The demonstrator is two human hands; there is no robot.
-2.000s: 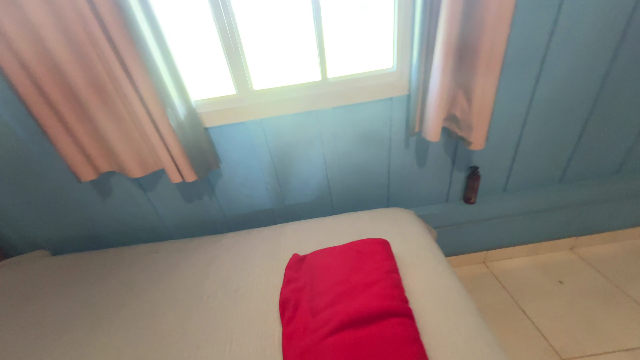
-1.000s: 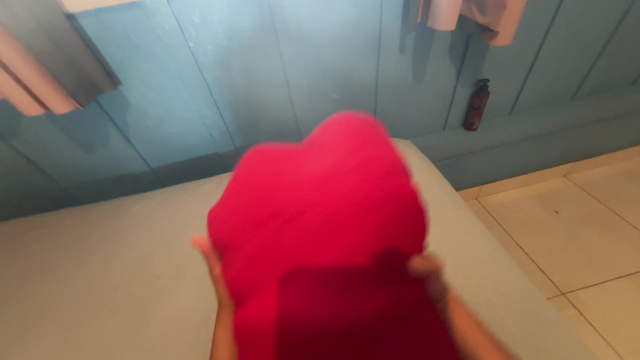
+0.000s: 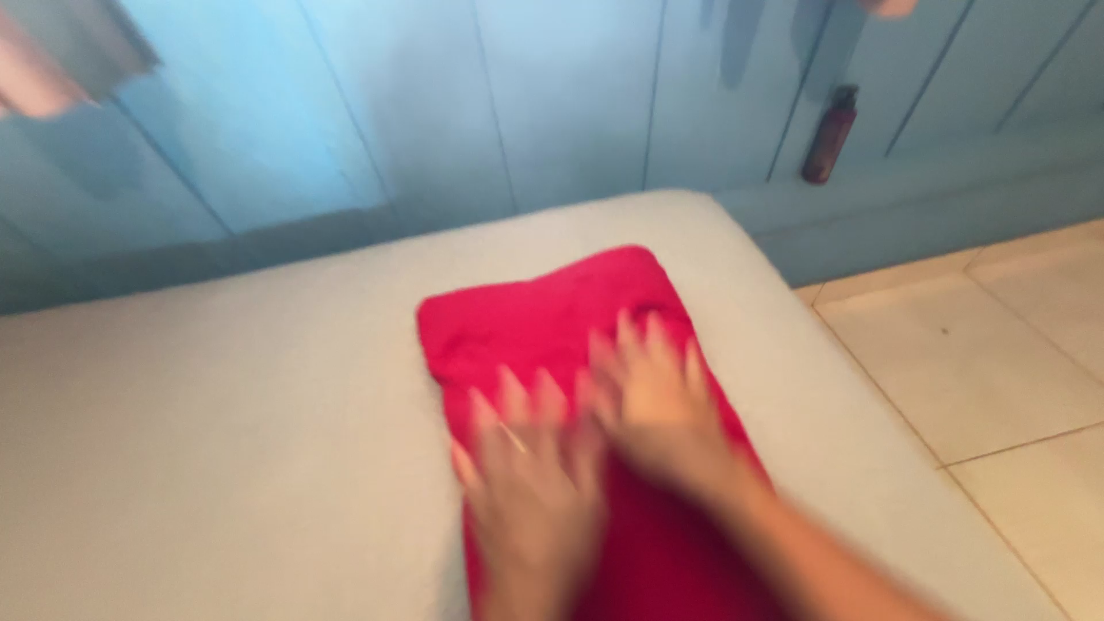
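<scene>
A folded red cloth [image 3: 535, 319] lies flat on a bed with a pale fitted sheet [image 3: 259, 431], close to the bed's end. My left hand [image 3: 535, 483] is over the left half of the cloth, fingers spread and pointing away from me. Further right and slightly farther out, my right hand [image 3: 660, 397] is over the cloth with its fingers spread too. Both are blurred, and whether the palms press on the fabric cannot be told. Neither hand grips anything. The near end of the cloth runs out of the frame at the bottom.
A blue plank wall [image 3: 569, 103] stands along the bed's far side. Against it, right of the bed, is a dark red bottle [image 3: 831, 138]. A pink curtain's lower edge [image 3: 39, 78] hangs at upper left. Beige floor tiles [image 3: 957, 371] lie beyond the bed's right edge.
One second ago both hands held the red cloth up by its sides; now it lies on the bed, released, with the hands over it. Two seconds ago it lay there with no hands in view.
</scene>
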